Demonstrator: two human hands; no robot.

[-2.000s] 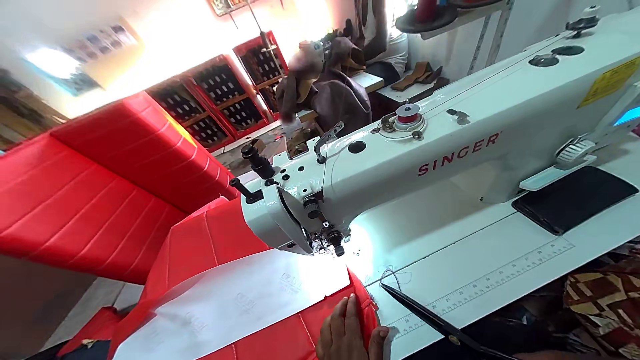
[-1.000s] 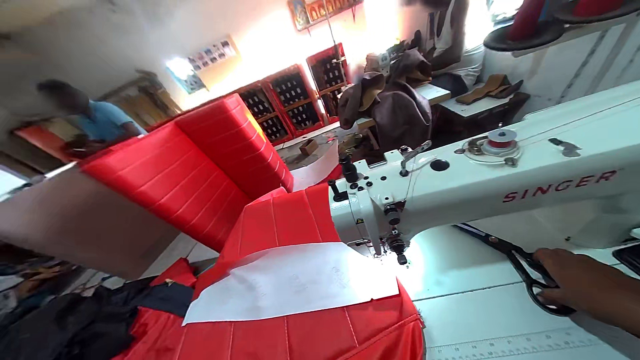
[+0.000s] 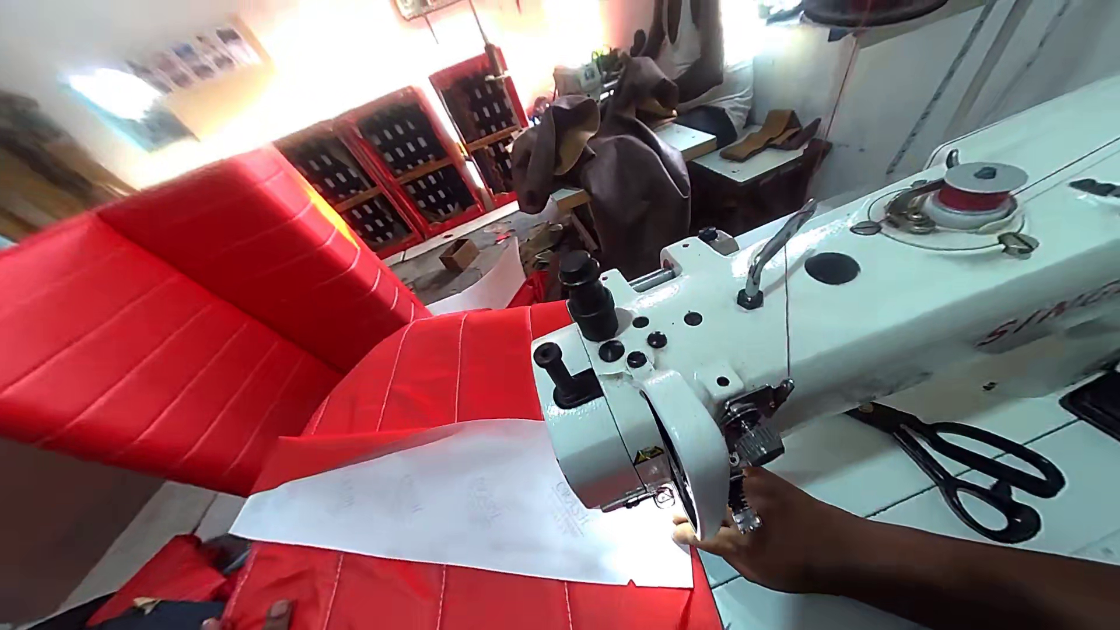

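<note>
My right hand [image 3: 770, 534] is under the head of the white Singer sewing machine [image 3: 875, 297], its fingers at the needle area by the right end of a white paper pattern [image 3: 472, 507]; the machine head partly hides them. The pattern lies on red quilted upholstery material [image 3: 394, 586] with pale stitch lines. At the bottom edge, fingertips of my left hand [image 3: 277, 612] rest on the red material, the rest out of frame. Black-handled scissors [image 3: 989, 472] lie on the machine bed, blades partly behind the machine arm.
Folded red quilted material [image 3: 201, 306] rises at the left. A dark object [image 3: 1098, 402] lies at the right edge of the table. Behind are brown material [image 3: 639, 184], a small table [image 3: 752, 162] and red-framed racks [image 3: 411, 157].
A second ago my right hand was at the scissors' handles; now it is at the needle area and the scissors lie released. The fingertips at the bottom edge have come into view.
</note>
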